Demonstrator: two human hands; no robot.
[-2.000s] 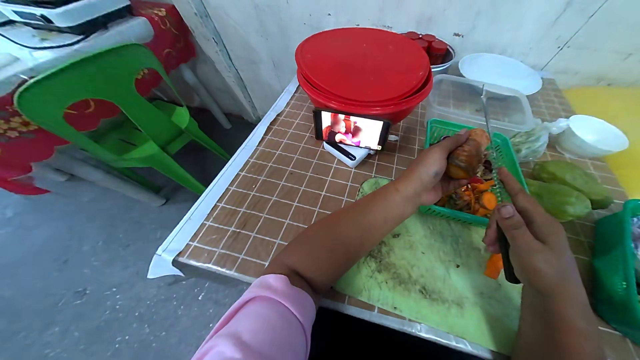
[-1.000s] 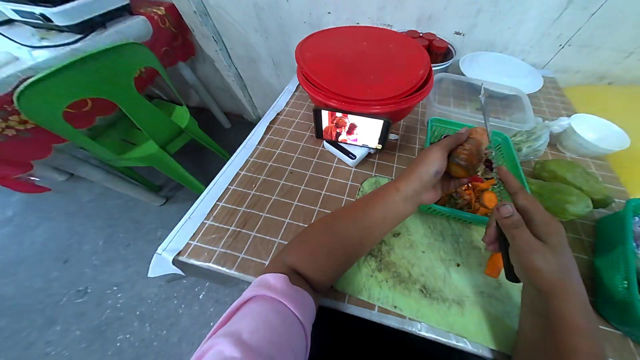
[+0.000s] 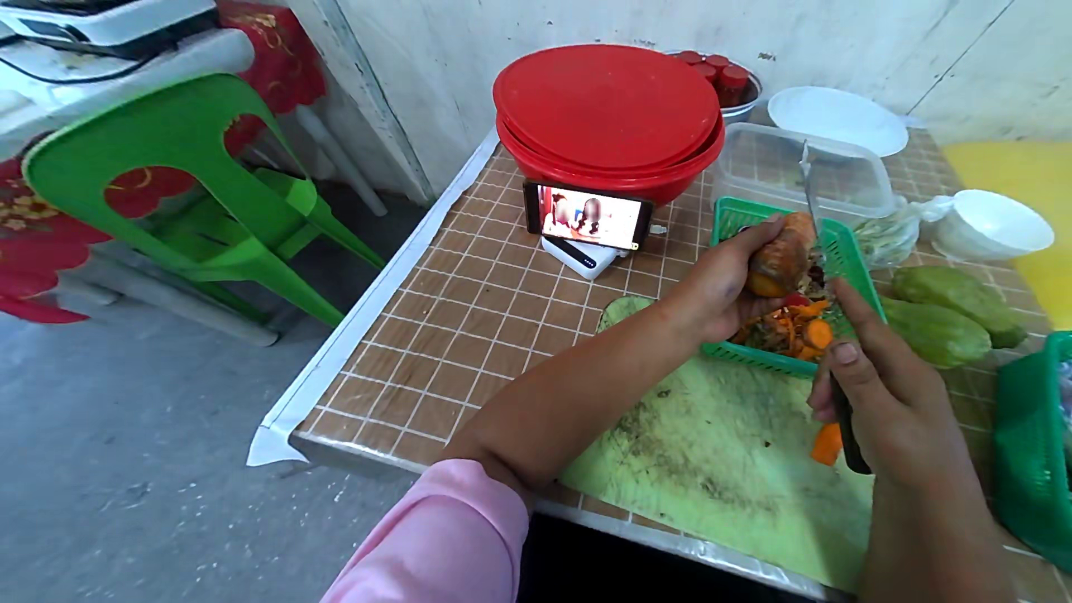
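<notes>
My left hand (image 3: 729, 285) grips a large carrot (image 3: 783, 255) above a green plastic basket (image 3: 758, 358) that holds orange slices and peelings (image 3: 800, 327). In my right hand (image 3: 879, 385) is a knife (image 3: 811, 188), its black handle in the palm and its blade pointing up and away beside the carrot. The blade's edge lies close to the carrot; whether it touches cannot be told. Below the basket lies a stained green cutting board (image 3: 720, 444). A cut orange piece (image 3: 827, 444) rests on the board by the knife handle.
A red lidded tub (image 3: 607, 105) stands behind a propped phone (image 3: 586, 215) on a white device (image 3: 580, 258). Around the basket are a clear container (image 3: 804, 172), green chayotes (image 3: 942, 327), a white bowl (image 3: 991, 224) and another green basket (image 3: 1034, 452). A green chair (image 3: 180, 167) is left.
The picture on the phone's screen has changed. Both hands, the carrot and the knife keep nearly the same places.
</notes>
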